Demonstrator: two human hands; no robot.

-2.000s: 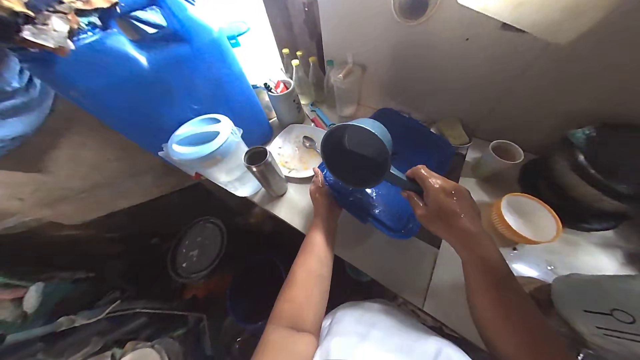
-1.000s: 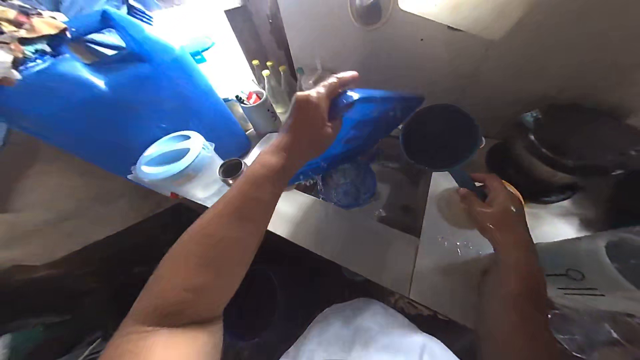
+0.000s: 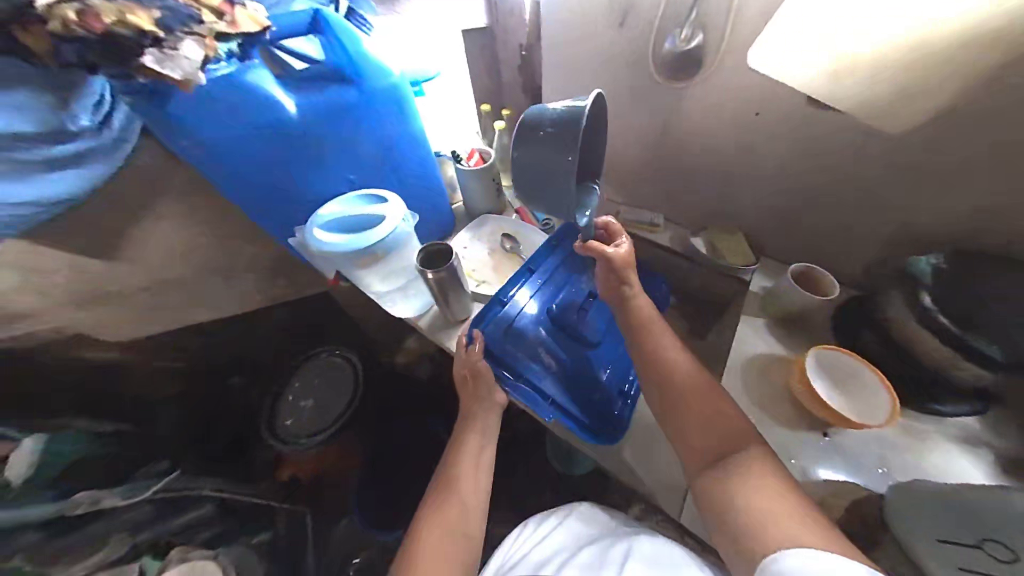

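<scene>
My left hand (image 3: 478,376) grips the lower left edge of a wet, dark blue plastic lid (image 3: 552,336), which lies tilted over the counter's front edge. Above the lid's far edge, my right hand (image 3: 612,260) holds a grey plastic dipper (image 3: 552,156) by its handle. The dipper is tipped on its side, its mouth facing right. A stainless steel tumbler (image 3: 446,284) and a white plate (image 3: 492,252) with a spoon (image 3: 512,244) on it are just left of the lid. Part of the sink (image 3: 696,312) shows beyond my right forearm.
At left are a lidded plastic pitcher (image 3: 372,256) and a large blue jerrycan (image 3: 312,144). A mug (image 3: 480,184) and glass bottles (image 3: 502,148) stand at the back. To the right are a cup (image 3: 800,292), an orange-rimmed bowl (image 3: 848,388) and a dark pot (image 3: 920,344).
The lid, raised on edge in my left hand one second ago, now lies flatter and nearer me. My right hand has moved left with the dipper, from the right side of the sink to above the lid.
</scene>
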